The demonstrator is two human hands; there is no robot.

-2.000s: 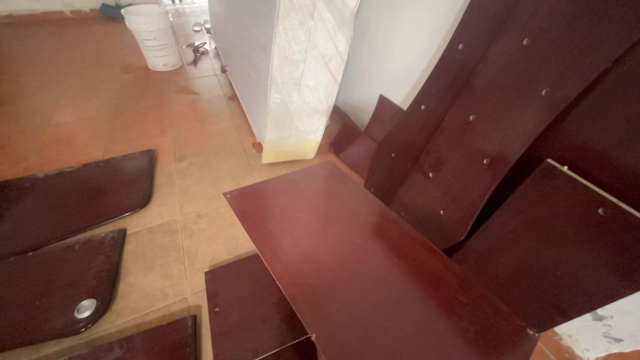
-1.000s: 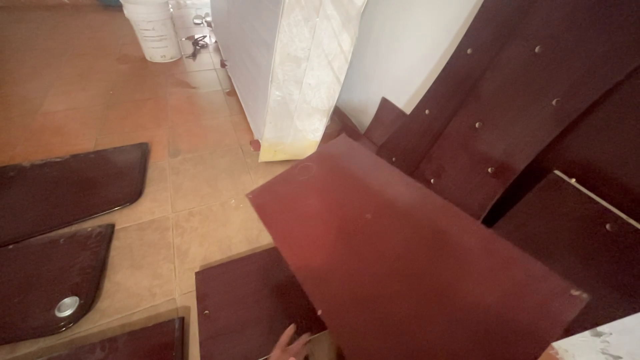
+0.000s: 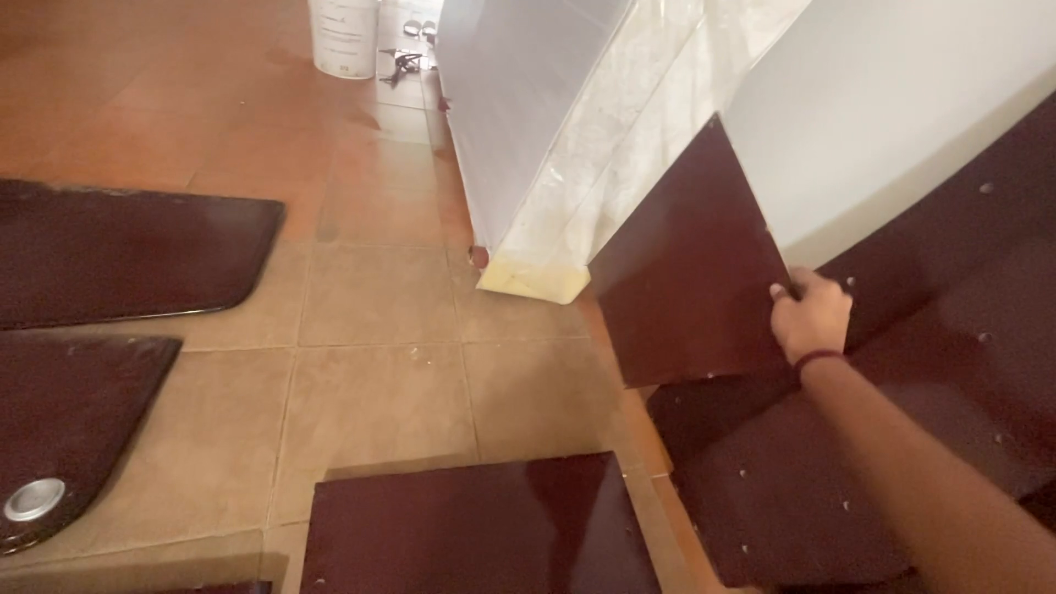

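Observation:
My right hand (image 3: 813, 318) reaches in from the right and grips the right edge of a dark red panel (image 3: 693, 272). That panel stands tilted, one corner pointing up, near the plastic-covered white piece and the wall. Its lower edge is close to larger dark red panels with small holes (image 3: 907, 396), which lean at the right. Another dark red panel (image 3: 478, 528) lies flat on the tiles at the bottom centre. My left hand is out of view.
Glossy dark panels with rounded corners lie at left, an upper one (image 3: 132, 252) and a lower one (image 3: 74, 429) with a round metal fitting (image 3: 35, 499). A white bucket (image 3: 345, 37) and a dark tool-like object (image 3: 403, 66) are farther back. A plastic-covered white piece (image 3: 528, 107) stands mid-floor.
The large panel that lay over the lower one was lifted and no longer covers it. A hand at the bottom centre one second ago is gone from there; my right hand now holds a panel at the right.

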